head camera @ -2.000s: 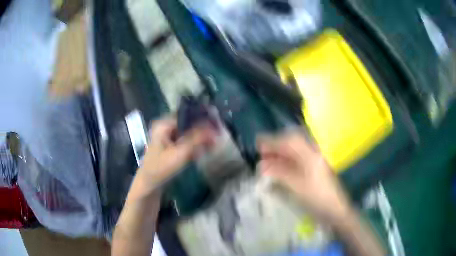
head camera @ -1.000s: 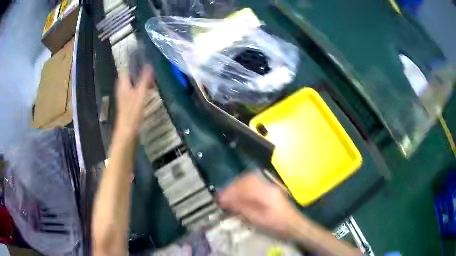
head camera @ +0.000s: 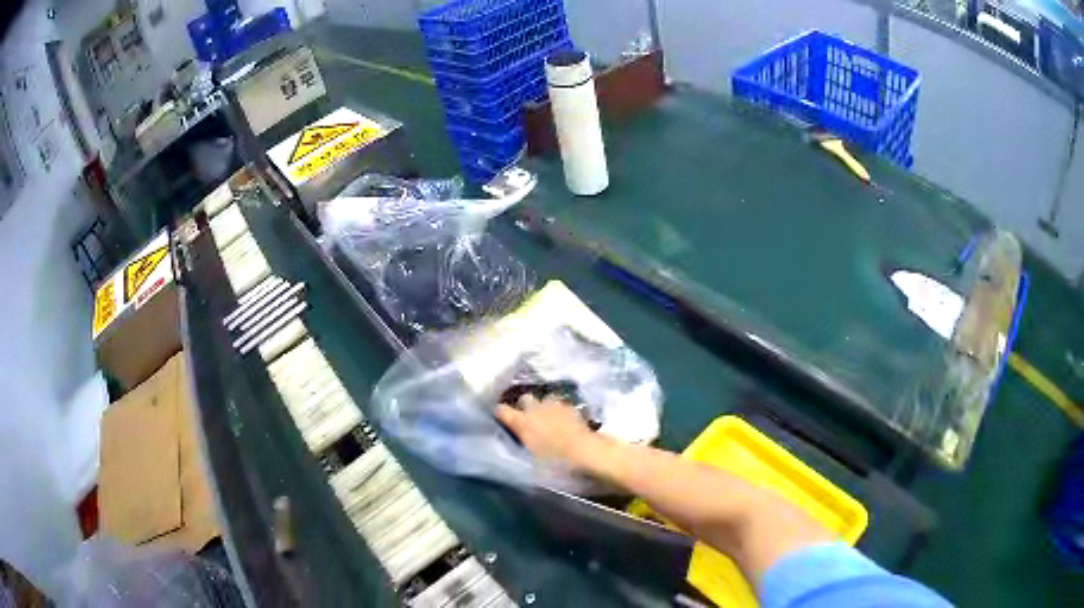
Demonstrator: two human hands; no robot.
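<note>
My right hand reaches into the open clear plastic bag. Its fingertips are at the heap of black rings; whether it grips any cannot be told. The yellow tray lies nearer to me, partly covered by my right forearm. Several thin silvery tubes lie across the row of whitish carriers on the line. My left hand is not in view.
A second clear bag lies beyond. Warning-label boxes flank the line's far end. A white bottle stands on the green table to the right. Blue crates stand behind it. Brown cardboard is at left.
The view has lifted towards the far end of the line. My right hand has moved forward into the bag of rings. My left hand has left the picture, and the tubes it was near lie across the carriers.
</note>
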